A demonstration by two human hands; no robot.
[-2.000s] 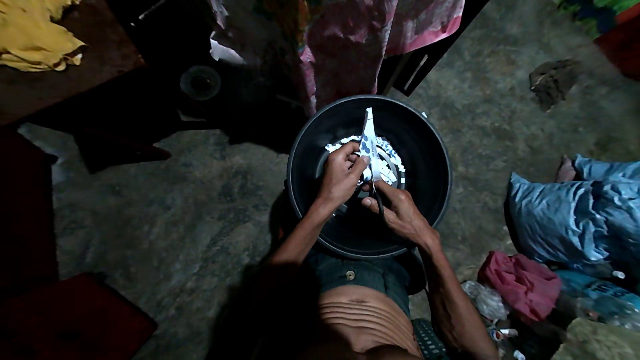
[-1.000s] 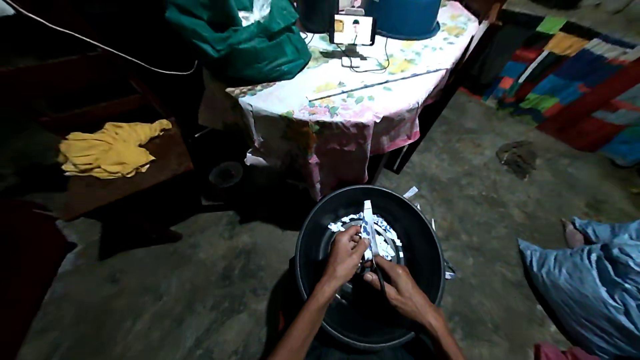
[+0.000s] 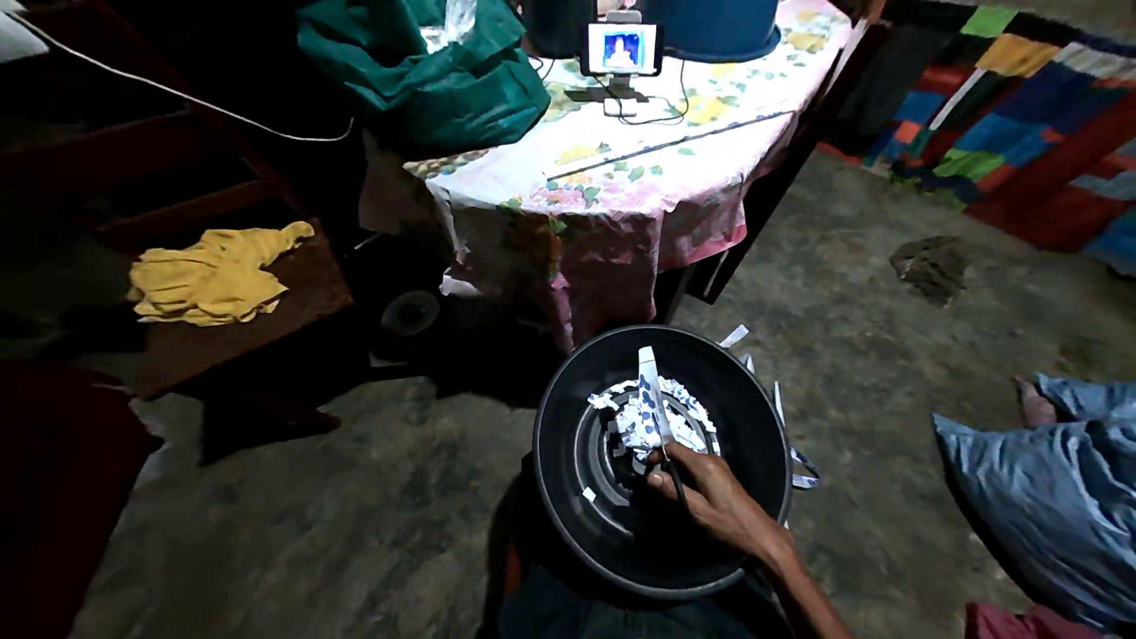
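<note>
My right hand is over a round black basin, its fingers closed around what looks like dark-handled scissors. A narrow white strip with blue marks points up and away from these fingers; whether the fingers pinch it or it lies along the blades I cannot tell. Small cut white and blue pieces lie heaped on the basin's bottom, with one loose white piece nearer its left wall. My left hand is out of view.
Beyond the basin stands a table with a flowered cloth, bearing a phone on a stand and a green bag. White strips lie right of the basin. A yellow cloth is at left, a blue-grey pillow-like bundle at right.
My left hand, at the strip beside my right hand in both earlier frames, has left the view. My right hand still holds the tool over the basin. The view has tilted up toward the table.
</note>
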